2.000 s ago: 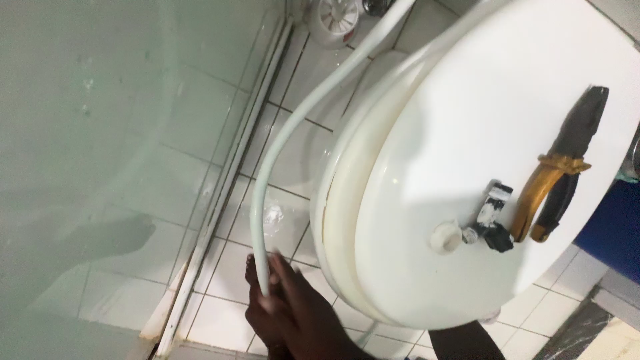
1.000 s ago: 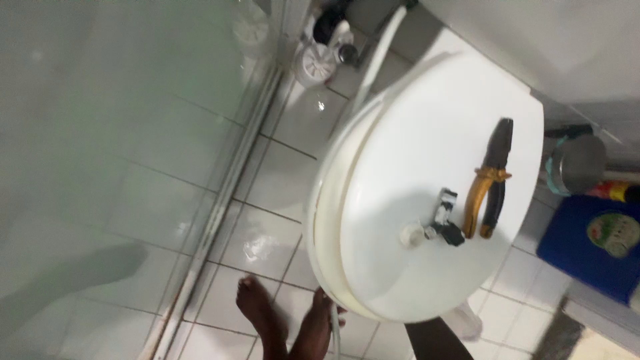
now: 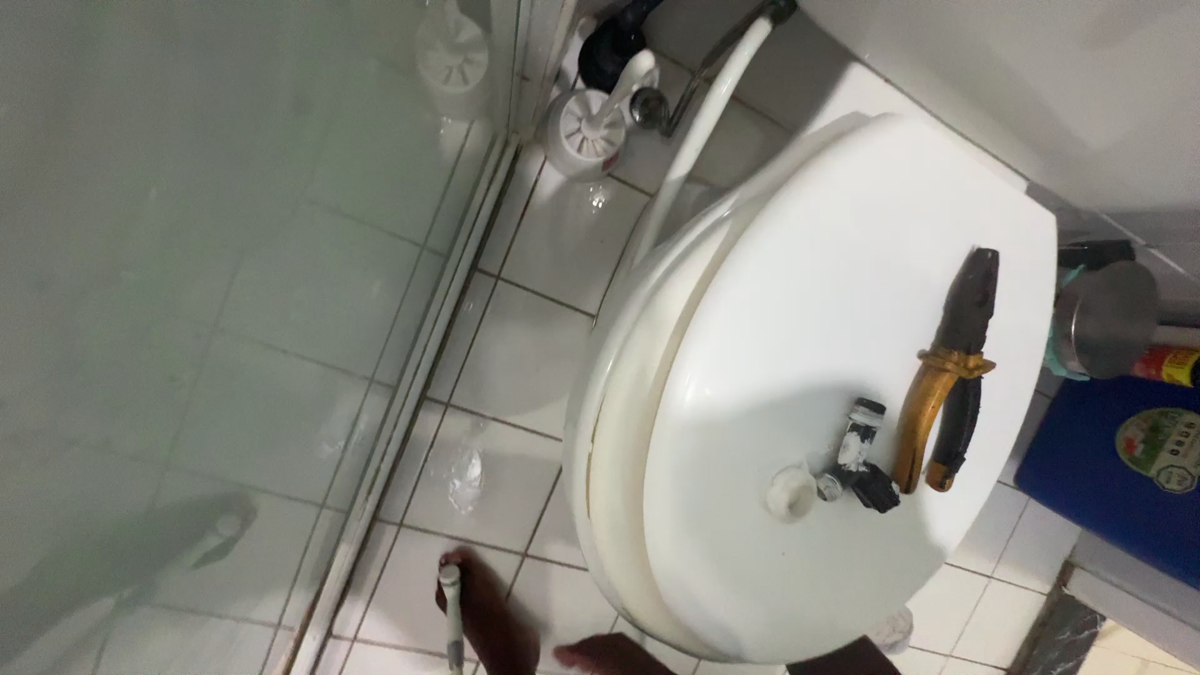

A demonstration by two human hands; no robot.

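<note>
A bare foot is on the tiles at lower left. Over it stands the capped or fitted end of a thin white hose, which runs out past the bottom edge. One of my hands seems to show in part at the bottom edge; which hand, and what it holds, I cannot tell. No other hand is visible. On the closed white toilet lid lie orange-and-black pliers, a small black-and-white fitting with a black part, a small metallic round piece and a white round plastic piece.
A glass shower panel with a metal bottom track fills the left. A toilet brush holder stands in the back corner beside a white pipe or hose. A blue box and a metal container are at right.
Two seconds ago a hand gripped the long white hose beside the toilet; now that hand is mostly out of view and a hose end shows at lower left. The view has shifted.
</note>
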